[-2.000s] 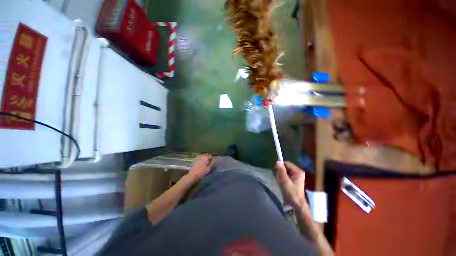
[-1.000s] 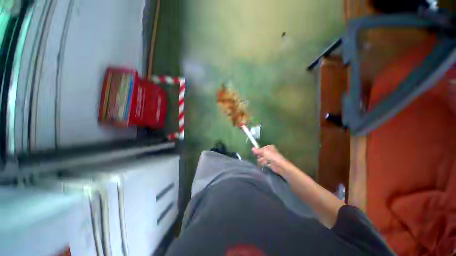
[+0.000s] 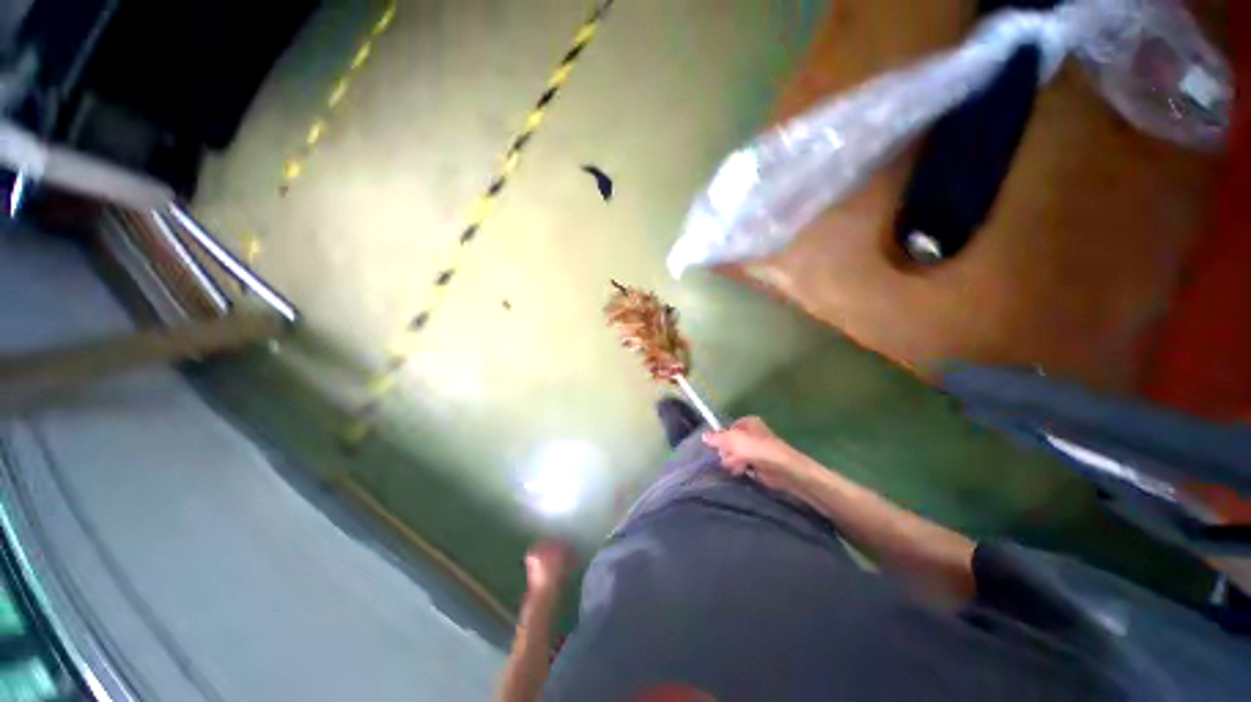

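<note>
My right hand [image 3: 749,450] is shut on the thin whitish handle of a feather duster [image 3: 650,333], in front of my body over the floor. The brown-gold feathers point forward and slightly left, touching nothing that I can see. My left hand [image 3: 547,562] hangs low beside my body on the left. It is small and blurred, so its fingers cannot be made out.
A brown table [image 3: 1084,261] stands at the right, bearing a black roll [image 3: 977,158], crinkled clear plastic wrap [image 3: 823,158] and red cloth [image 3: 1214,295] at its far side. Yellow-black tape [image 3: 473,226] marks the floor [image 3: 371,233]. A grey-white surface [image 3: 179,521] lies left.
The view has moved on along the table to its end with the black roll and plastic. The duster stays in my right hand, now held lower. My left hand, unseen one second ago, shows again.
</note>
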